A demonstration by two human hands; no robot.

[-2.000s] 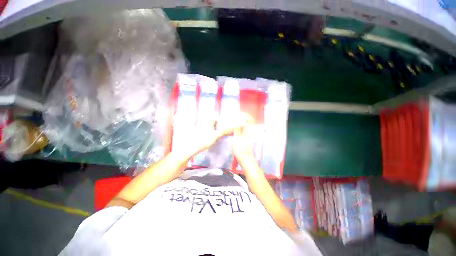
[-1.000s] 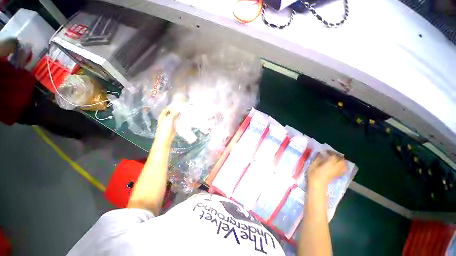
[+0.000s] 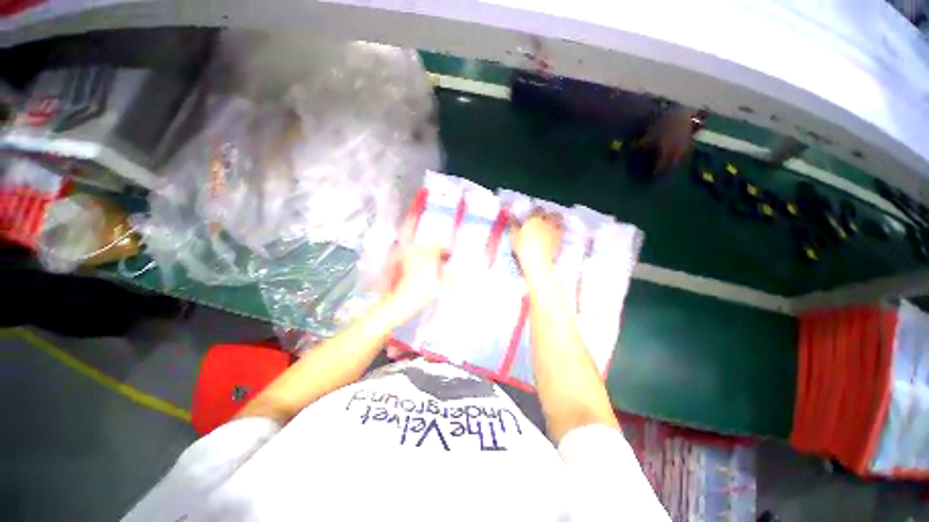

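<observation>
A shallow red tray [image 3: 517,379] lies in front of me on the green bench, with pale bagged flat parts [image 3: 471,296] in rows and red gaps between them. My left hand [image 3: 420,273] is over the tray's left part, blurred and overexposed; I cannot tell if it holds anything. My right hand [image 3: 538,237] is over the upper middle rows, fingers bent down on the pale bags; its grip is unclear. A large crumpled pile of clear poly bags [image 3: 336,153] lies left of the tray.
Stacked red trays [image 3: 840,382] stand at the bench's right end, more trays [image 3: 703,474] below the bench. A red stool [image 3: 239,385] is low at left. Black parts with yellow ends [image 3: 754,194] lie behind, under the white shelf [image 3: 652,66]. Another person's hand [image 3: 672,138] shows at the back.
The view has swung back from the left. My left hand has moved from the loose bag pile to the tray. My right hand has moved from the tray's right rows to its upper middle.
</observation>
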